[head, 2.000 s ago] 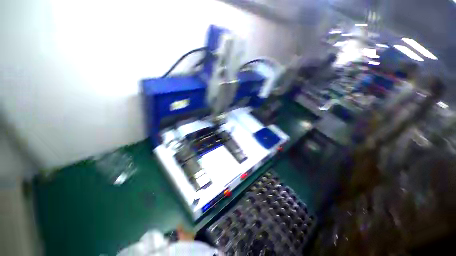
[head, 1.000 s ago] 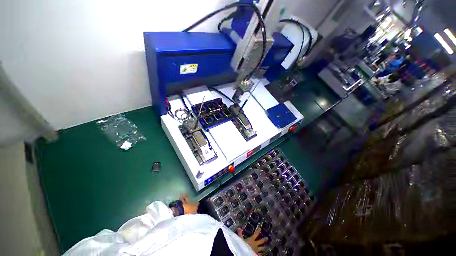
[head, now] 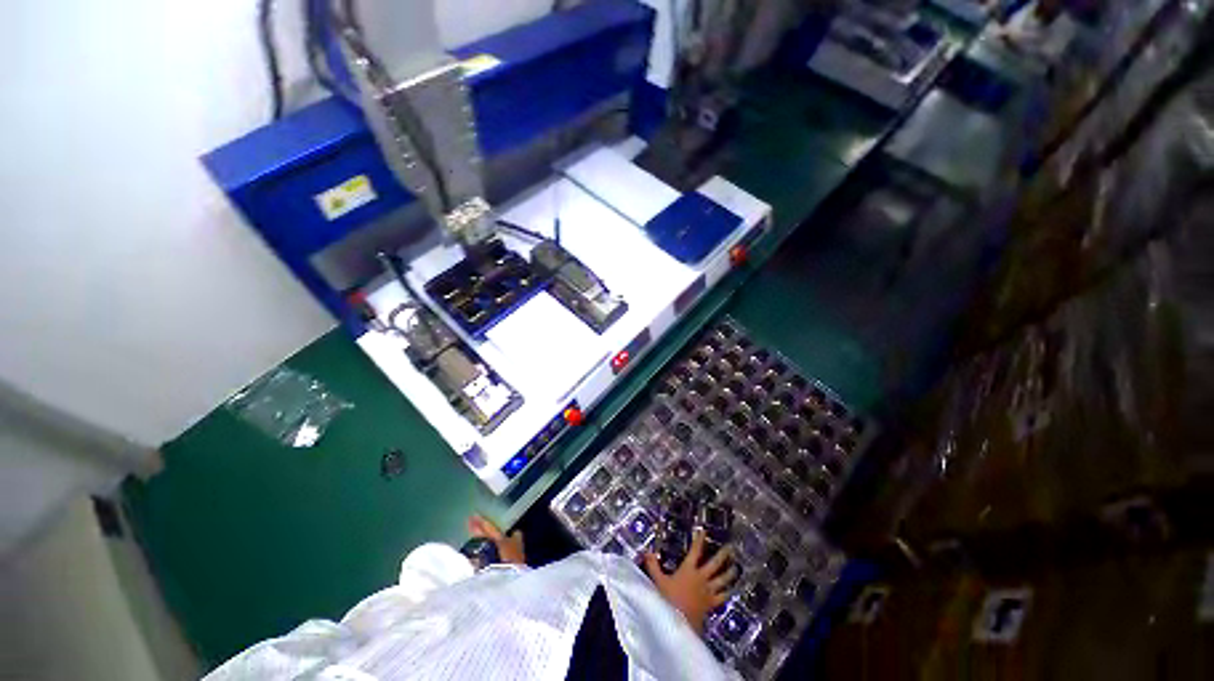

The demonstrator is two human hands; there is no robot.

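Clear blister trays (head: 746, 460) with many small square black modules lie overlapping before the machine. My right hand (head: 692, 585) is over the nearer tray, fingers spread, touching or just beside a cluster of dark modules (head: 676, 530); whether it grips any is unclear. My left hand (head: 498, 540), with a dark wristband, is at the green bench's near edge, left of the trays. It is small and partly covered by the white sleeve; no item shows in it. The black fixture (head: 482, 285) sits on the machine bed beneath the grey head (head: 466, 221).
The benchtop machine's white bed (head: 539, 339) has slide stations beside the fixture, red buttons in front and a blue pad (head: 694, 228) at right. A loose dark module (head: 393, 463) and a crumpled clear bag (head: 290, 405) lie on the green bench. Film-wrapped cartons (head: 1065, 452) stand right.
The view has shifted, so the machine sits farther left and more of the trays shows. My right hand has stayed over the modules, its fingers now more visible. My left hand remains near the bench edge.
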